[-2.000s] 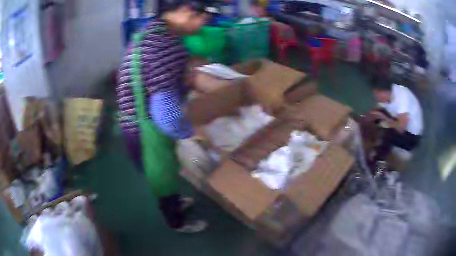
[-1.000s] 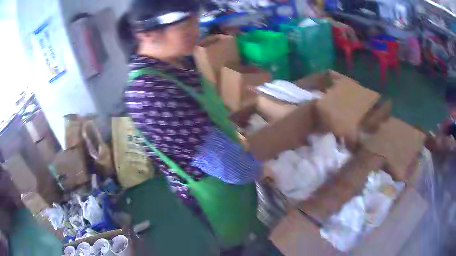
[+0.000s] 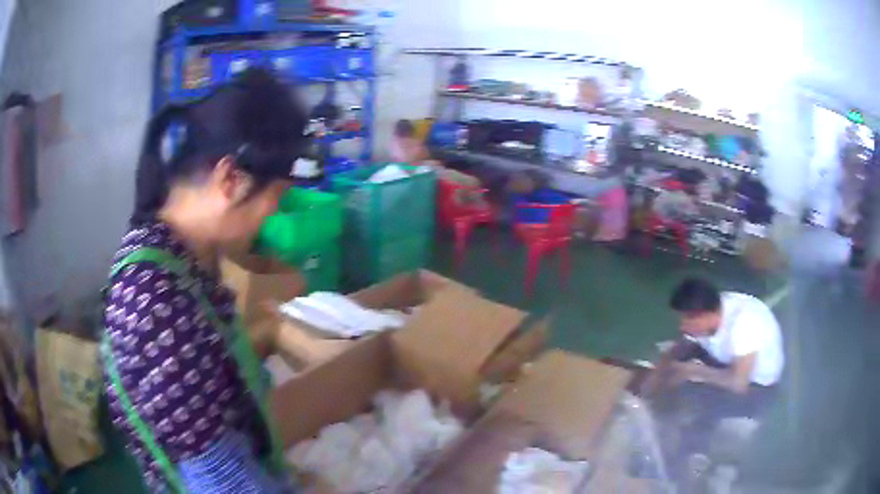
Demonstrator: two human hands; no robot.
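Neither of my hands is in the picture. Nearest in front of me stand open brown cartons [image 3: 449,338] with their flaps up. White crumpled wrapped items [image 3: 386,439] lie in one carton, and more white items [image 3: 542,473] show in the carton beside it, cut off by the bottom edge. A stack of white sheets [image 3: 340,315] lies at the cartons' far left. Clear film [image 3: 642,439] shows at the right side of the cartons.
A person in a green apron [image 3: 183,357] stands close at the left. A person in a white top [image 3: 748,338] crouches at the right. Behind are green crates [image 3: 386,217], red chairs [image 3: 548,236], a blue shelf rack [image 3: 270,63] and wall shelves. A yellowish sack [image 3: 69,396] stands at lower left.
The view has tilted up and turned, so the cartons sit lower and further left than a second ago. The back shelves and the crouching person now show. The aproned person's head is bent down.
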